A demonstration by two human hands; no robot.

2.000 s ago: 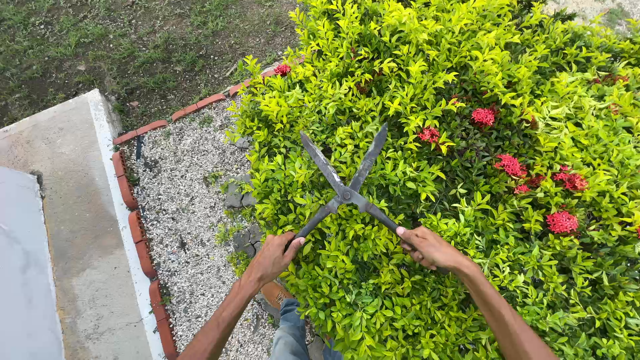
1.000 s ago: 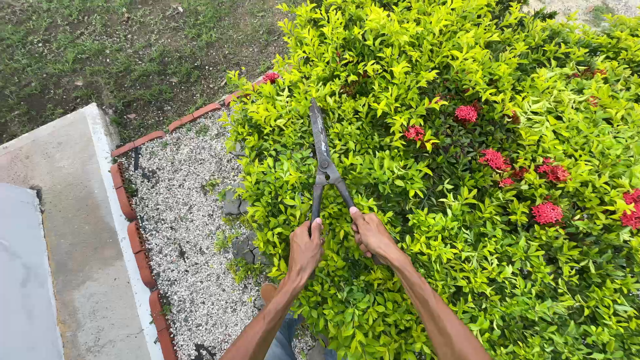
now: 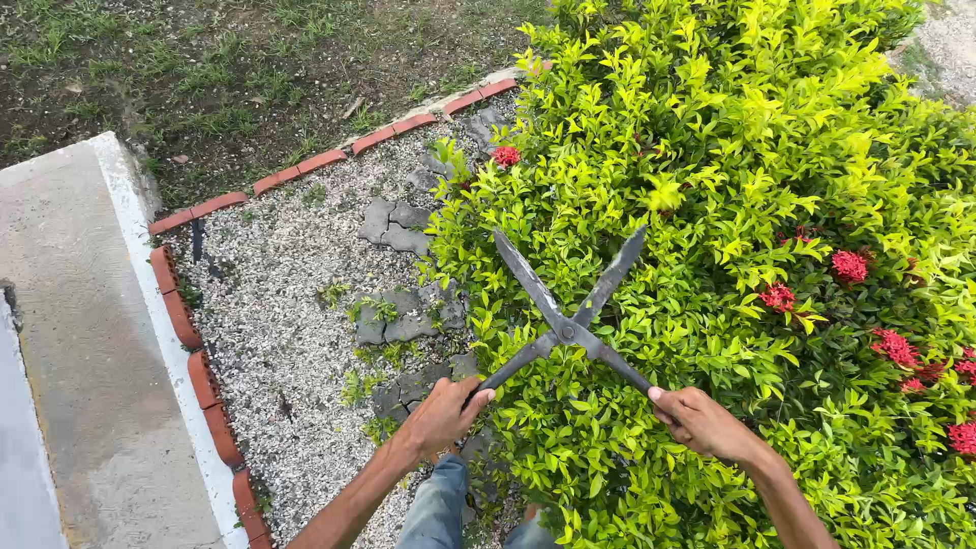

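Note:
A pair of hedge shears [image 3: 566, 331] is held over a bright green leafy shrub [image 3: 709, 320], its two dark metal blades spread wide in a V. My left hand [image 3: 444, 415] grips the left handle, near the shrub's left edge. Around the end of the right handle my right hand [image 3: 700, 421] is closed, above the foliage. Red flower clusters [image 3: 849, 266] dot the shrub on the right, and a single red bloom [image 3: 505, 156] shows at its upper left edge.
Pale gravel [image 3: 290, 335] with grey interlocking pavers [image 3: 408, 314] lies left of the shrub. Red brick edging [image 3: 216, 433] borders it, beside a concrete slab [image 3: 99, 305] with a white edge. Patchy grass and soil [image 3: 229, 84] lie beyond. My jeans-clad legs [image 3: 436, 507] show at the bottom.
The shears' blades were closed together one second ago and are now spread, with my hands farther apart. Two seconds ago they were also spread. The view has shifted.

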